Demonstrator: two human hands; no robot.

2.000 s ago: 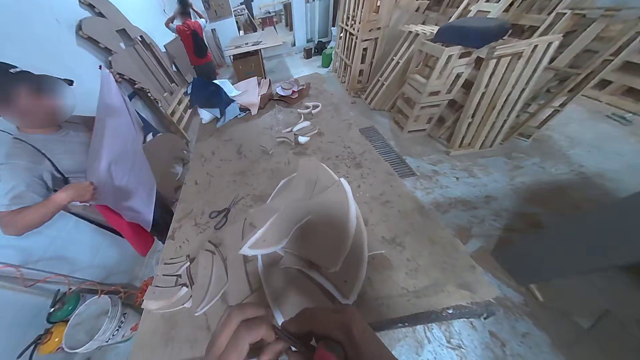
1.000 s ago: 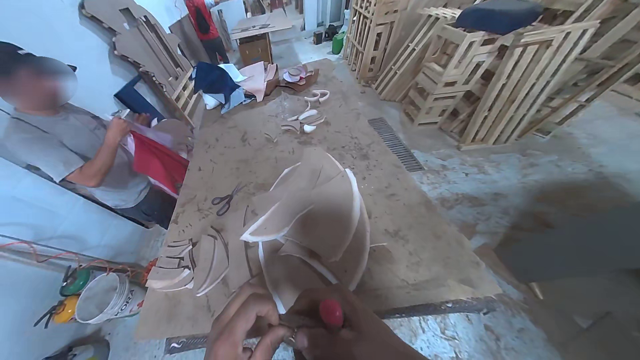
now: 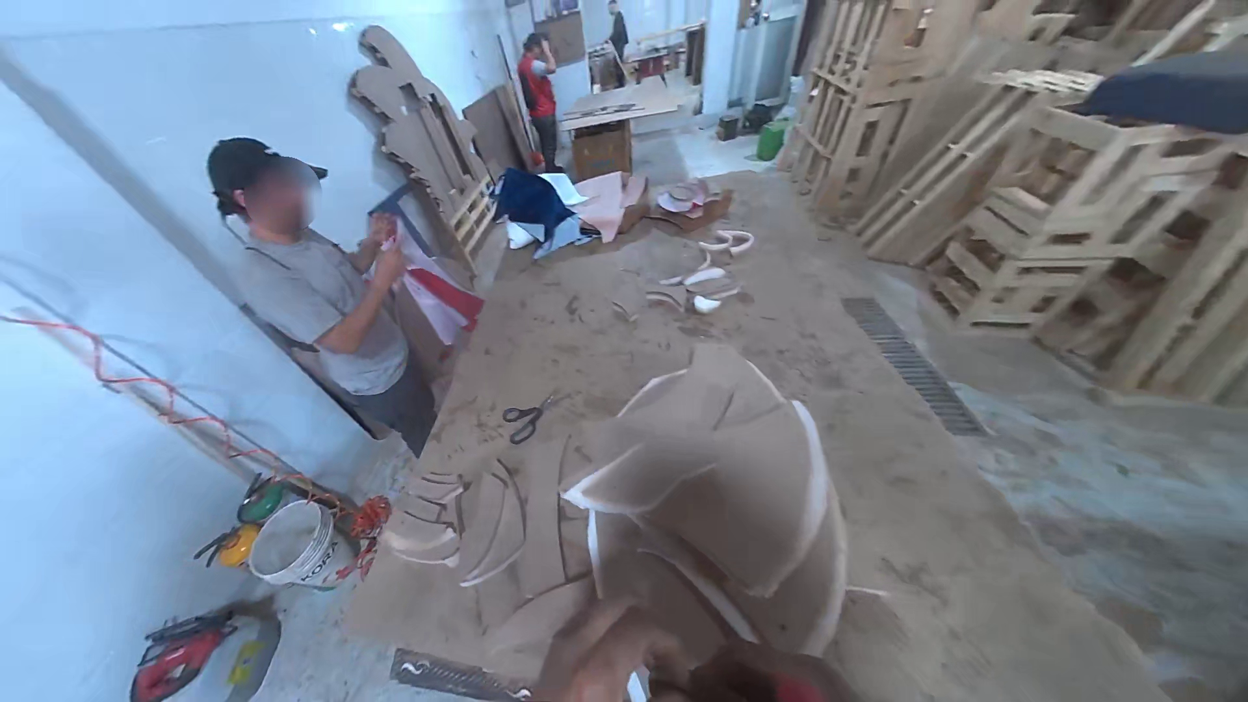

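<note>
At the bottom edge, my left hand [image 3: 609, 655] has its fingers curled close to a small white piece [image 3: 639, 685], blurred. My right hand [image 3: 746, 673] is beside it, dark and partly cut off, with a red thing [image 3: 798, 688] at its palm; what that is cannot be told. Just beyond both hands lie large curved brown panels [image 3: 721, 468] with white edges, overlapping on the worktable [image 3: 936, 546]. Smaller curved pieces [image 3: 492, 526] lie left of them. Dark-handled scissors [image 3: 526, 419] rest farther up on the left.
A person in a grey shirt [image 3: 327, 302] stands at the table's left side holding red and white cloth [image 3: 439, 292]. Fabric [image 3: 536, 210] is heaped at the far end. Wooden frames [image 3: 1033, 195] stand at right. A white bucket [image 3: 297, 546] and a red power tool [image 3: 175, 658] are at lower left.
A white piece shows between my hands now. The person at left has raised the cloth and stands more upright than one second ago. The view has shifted left.
</note>
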